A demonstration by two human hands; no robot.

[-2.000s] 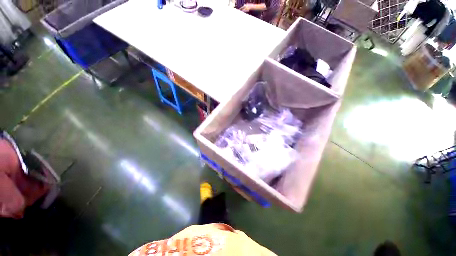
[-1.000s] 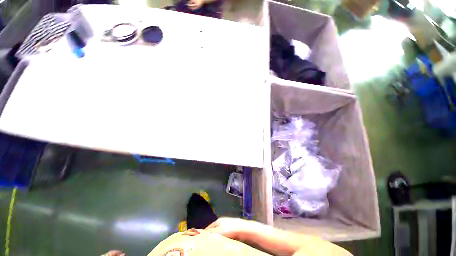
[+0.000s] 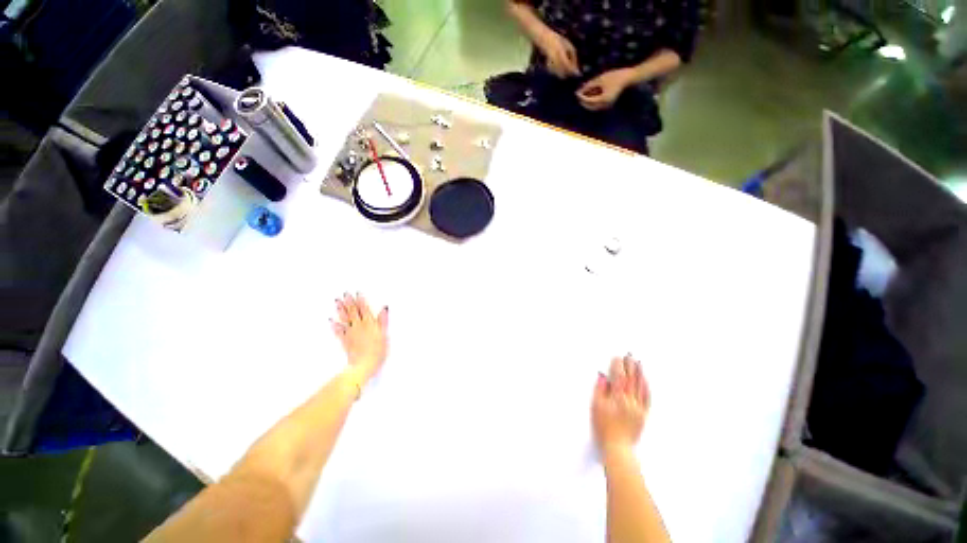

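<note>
My left hand [image 3: 362, 331] lies palm down on the white table [image 3: 477, 424], fingers spread, holding nothing. My right hand [image 3: 620, 405] also rests palm down on the table further right, empty, its fingers fairly close together. Beyond my left hand, a brown-grey mat [image 3: 463, 149] bears small loose bits. A pale round dish [image 3: 385, 188] with a red stick [image 3: 377, 155] over it sits at the mat's near edge, and a round black lid [image 3: 462, 208] is beside it. Two small white bits [image 3: 613, 246] lie beyond my right hand.
A box of thread spools [image 3: 182, 149], a metal cylinder [image 3: 274, 127], a dark cylinder [image 3: 260, 178] and a blue object [image 3: 264, 221] stand at the left. A seated person [image 3: 604, 53] is across the table. Grey bins flank it; the right bin [image 3: 822, 276] holds dark garments.
The view has moved up to the table, which now fills the middle. Both my hands are now on the tabletop. The right bins now show at the right edge.
</note>
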